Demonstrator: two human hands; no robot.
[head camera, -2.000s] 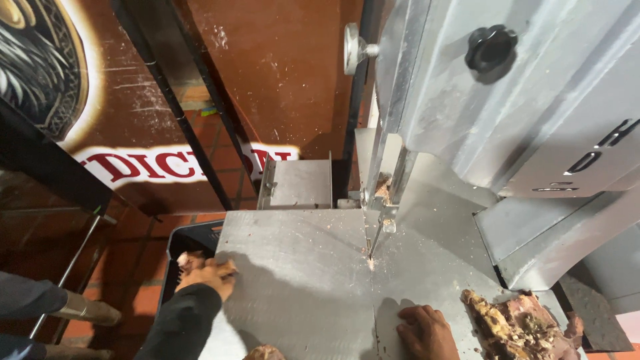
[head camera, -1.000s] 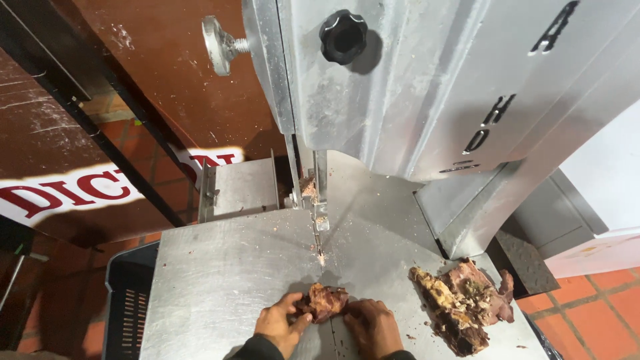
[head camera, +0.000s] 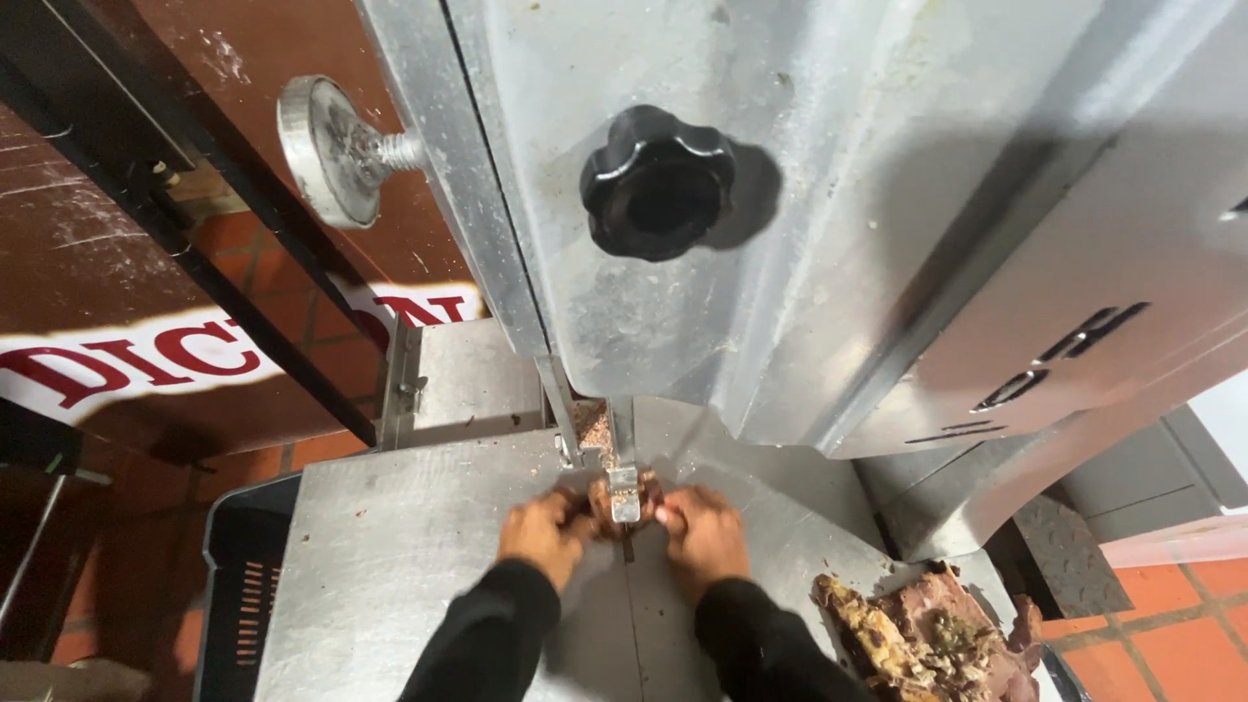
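Observation:
A band saw for meat stands ahead, its grey metal housing above a steel table. At the blade guide, a small piece of dark reddish meat lies on the table, partly hidden by the guide. My left hand grips its left side and my right hand grips its right side, both close to the blade line. A larger heap of meat with yellowish fat rests on the table at the lower right.
A black knob and a round metal screw knob project from the housing. Left of the table sits a dark plastic crate. Brown panels bearing lettering stand beyond, over red floor tiles. Meat scraps cling behind the guide.
Two seconds ago my left hand was over the crate; a second ago both hands held the small meat piece nearer the table's front. Both hands and the piece have moved forward to the blade guide.

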